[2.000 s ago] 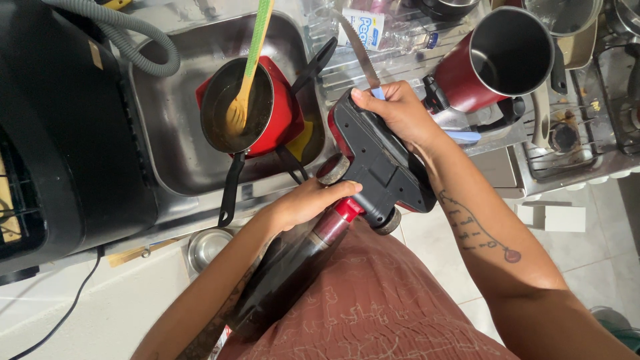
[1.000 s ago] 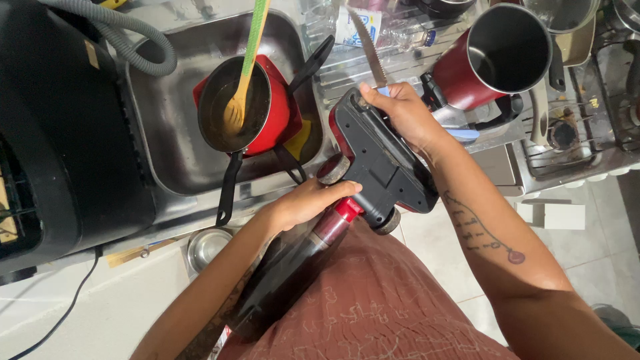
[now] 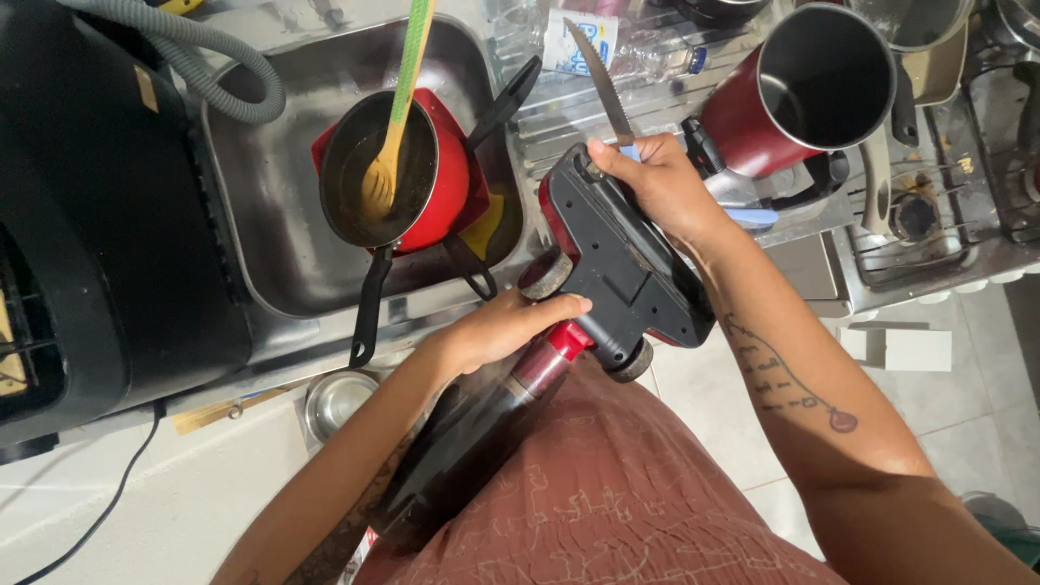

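A black and red vacuum cleaner floor head (image 3: pixel 621 264) lies underside up in front of my body, joined to a dark cylindrical body (image 3: pixel 463 455). My left hand (image 3: pixel 508 329) grips the head near its red neck, thumb on the underside. My right hand (image 3: pixel 650 179) holds a serrated knife (image 3: pixel 605 85) by its light blue handle, blade pointing away from me, and its thumb rests on the end of the head by the roller slot. Most of the knife handle is hidden by the hand.
In the steel sink (image 3: pixel 284 276) sits a red saucepan (image 3: pixel 447 187) with a wooden fork (image 3: pixel 382 175). Behind my right hand are a dark red pot (image 3: pixel 739 114), a plastic bottle (image 3: pixel 650 61) and a blue handle (image 3: pixel 751 218). The stove (image 3: pixel 934 252) stands right, a black appliance (image 3: pixel 138 227) left.
The knife in my right hand has shifted slightly, and its blade now leans a little differently over the drainer. My left hand keeps its hold on the floor head.
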